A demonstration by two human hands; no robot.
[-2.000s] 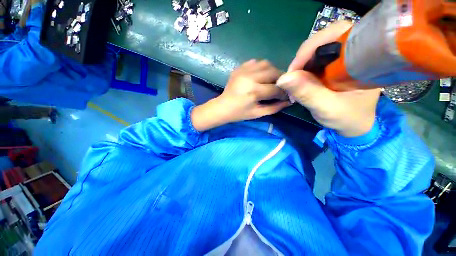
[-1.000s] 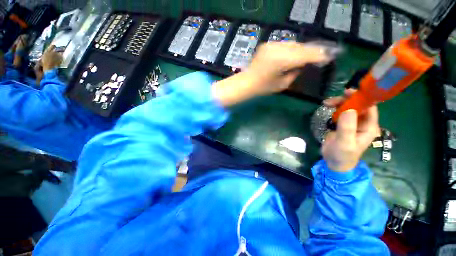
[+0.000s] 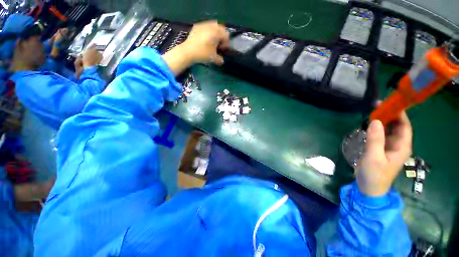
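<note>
My right hand (image 3: 384,153) grips the orange electric screwdriver (image 3: 415,85) over the right part of the bench. My left hand (image 3: 207,44) reaches to the left end of the black phone tray (image 3: 282,84). Its fingers are curled down at the tray's edge; whether they hold anything cannot be told. Several phone mid-frames lie in the tray's slots, one of them at its right end (image 3: 349,75). The round screw dish (image 3: 354,147) lies beside my right hand, partly hidden by it. A white slip (image 3: 321,164) lies left of the dish.
A pile of small modules (image 3: 232,106) lies on the green mat (image 3: 272,130). Small parts (image 3: 415,173) lie right of the dish. More phones (image 3: 392,36) stand in a tray at the back right. Another person (image 3: 53,88) works at far left.
My hands were together near the bench edge and are now far apart. My left hand has moved over the tray to its left end. The screwdriver has stayed in my right hand.
</note>
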